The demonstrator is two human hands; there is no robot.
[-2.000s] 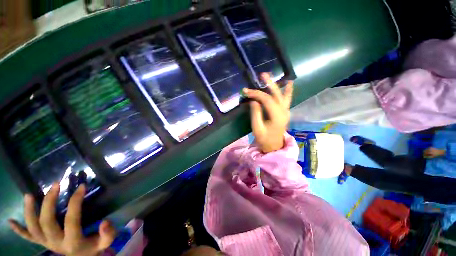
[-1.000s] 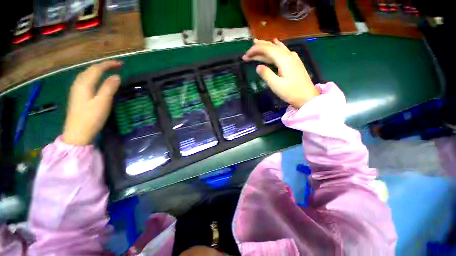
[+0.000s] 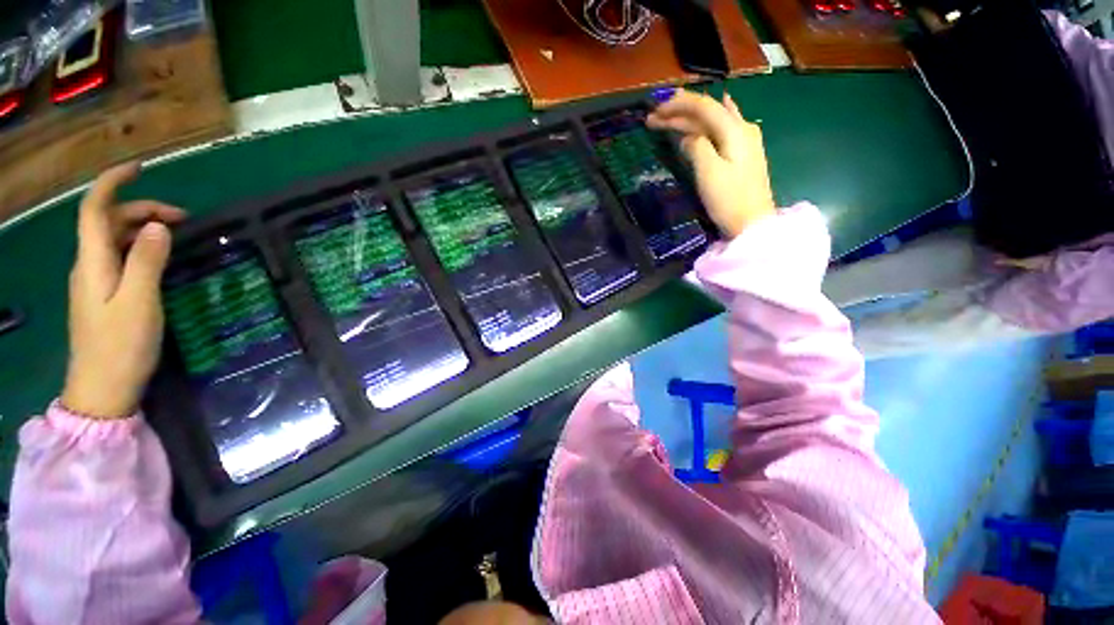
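Observation:
A long black tray (image 3: 367, 421) lies tilted across the green mat with several smartphones side by side in its slots. The middle smartphone (image 3: 483, 256) and the others show green lines on the upper screen and dark below, under glossy film. My left hand (image 3: 112, 305) is at the tray's left end, thumb and fingers apart, its fingertips by the upper left corner. My right hand (image 3: 723, 159) is over the upper right corner, fingers bent, fingertips near the top of the rightmost smartphone (image 3: 654, 183). Whether either hand touches the tray is unclear.
An orange-brown board (image 3: 525, 55) at the back holds a white cord (image 3: 607, 17) and a dark phone (image 3: 691, 37). A metal post (image 3: 391, 49) stands behind the tray. Red-framed pieces (image 3: 83, 61) lie far left. Another person's pink sleeve (image 3: 1063, 287) and a black tray (image 3: 1014, 134) are at right.
My hands have gone from the tray's near edge to its upper corners. The screens that were mostly dark now show green lines. The view has shifted, and the tray sits further left than a second ago.

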